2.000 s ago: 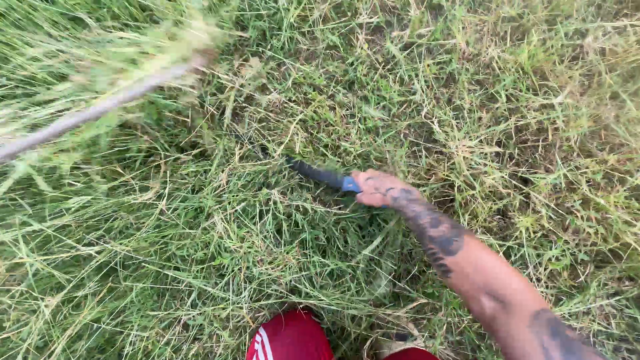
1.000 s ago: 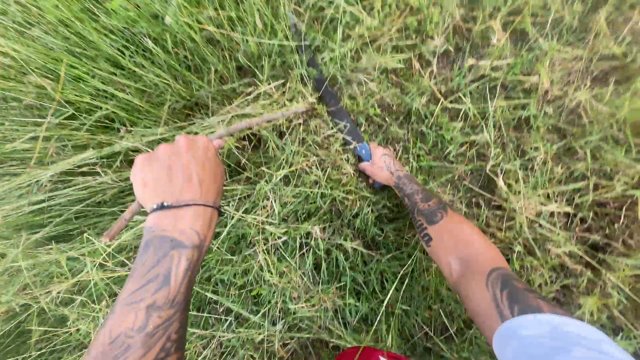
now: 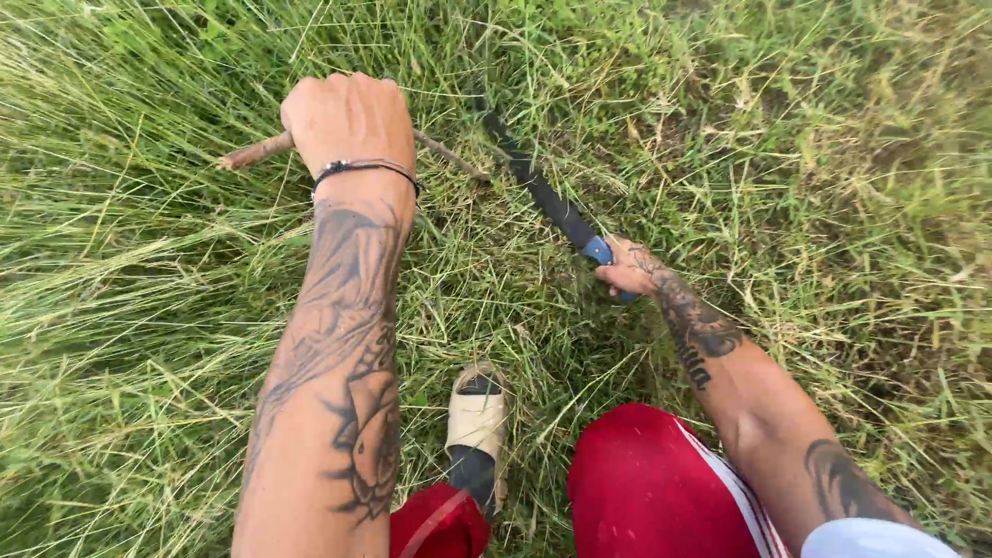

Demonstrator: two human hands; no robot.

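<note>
My left hand [image 3: 353,124] is closed around a wooden stick [image 3: 260,149], whose other end [image 3: 457,160] comes out at the right of the fist and rests over the grass. My right hand [image 3: 626,267] grips the blue handle of a machete [image 3: 552,203]. Its dark blade points up and to the left, and the far end is partly hidden among green blades. Between the hands lies flattened cut-looking grass [image 3: 480,271]. The stick's right end is close to the blade; whether they touch cannot be told.
Tall grass [image 3: 116,232] stands thick along the left. Shorter, partly dry grass [image 3: 852,194] covers the right. My foot in a beige slide sandal [image 3: 477,418] is at the lower middle, beside my red-trousered knee [image 3: 651,480].
Since one second ago, the machete blade has tilted further to the left. Two seconds ago my left hand was out of view. The sandal has come into view.
</note>
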